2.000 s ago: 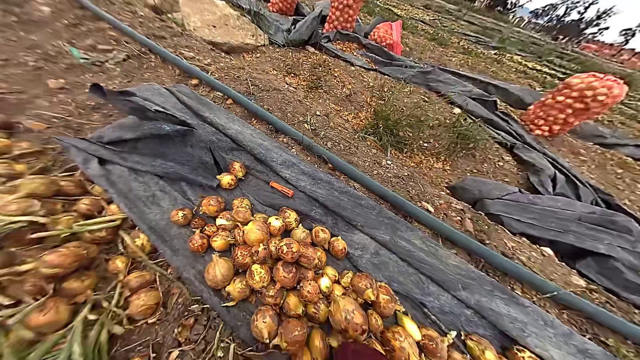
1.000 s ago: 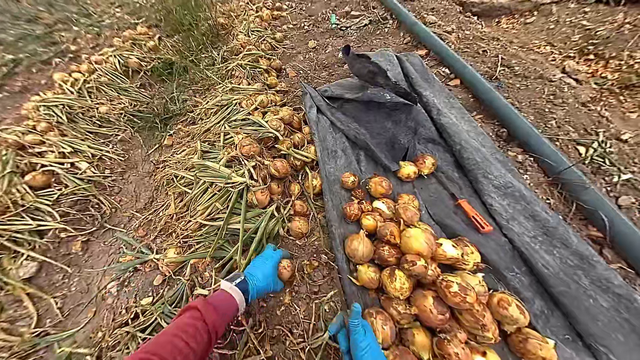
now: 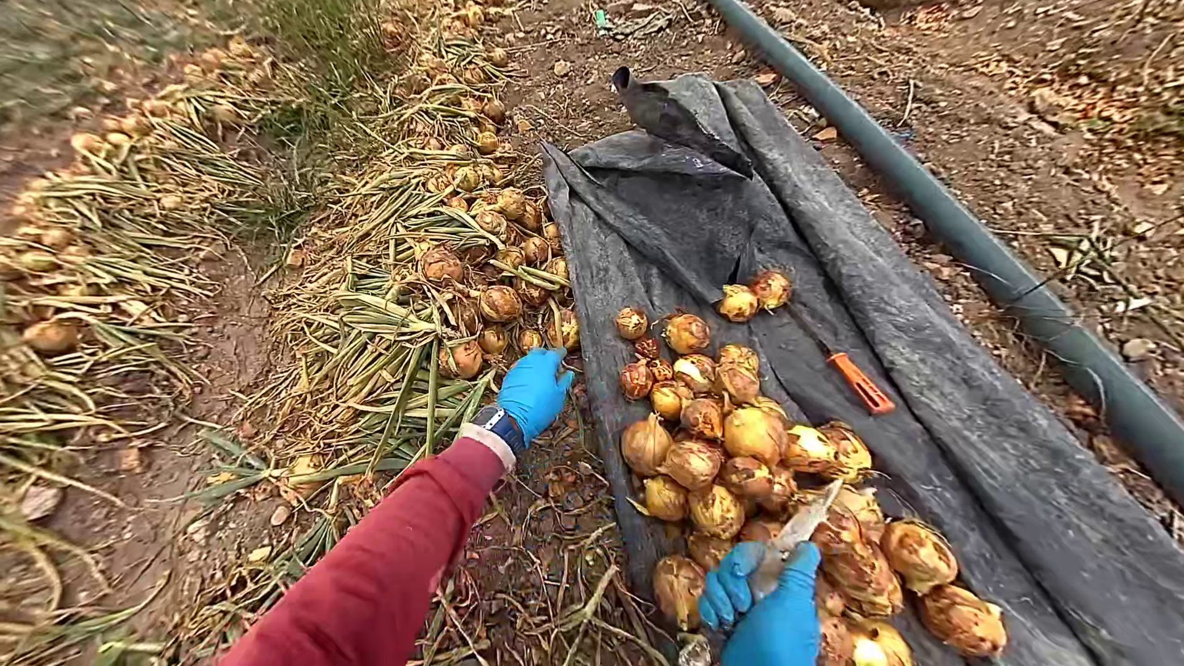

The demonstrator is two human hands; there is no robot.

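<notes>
My left hand [image 3: 536,393], in a blue glove with a watch at the wrist, reaches to the edge of a row of onions with dry tops [image 3: 499,303]. Its palm side is hidden, so a hold on anything does not show. My right hand [image 3: 768,597], also blue-gloved, is closed around a knife [image 3: 805,524] whose pale, dirty blade points up and right over the topped onions [image 3: 754,433]. Those onions lie heaped on a dark fabric sheet [image 3: 666,236]. A second knife with an orange handle [image 3: 860,383] rests on the sheet, right of the heap.
A grey-green hose [image 3: 962,236] runs diagonally along the sheet's right side. Another row of pulled onions [image 3: 51,337] lies at the far left. The sheet's far end is folded, with a raised flap [image 3: 680,120]. Dry leaves and stems litter the soil.
My left hand has moved forward from the onion it was at, up to the row. My right hand, partly seen at the lower edge before, now shows with the knife over the heap.
</notes>
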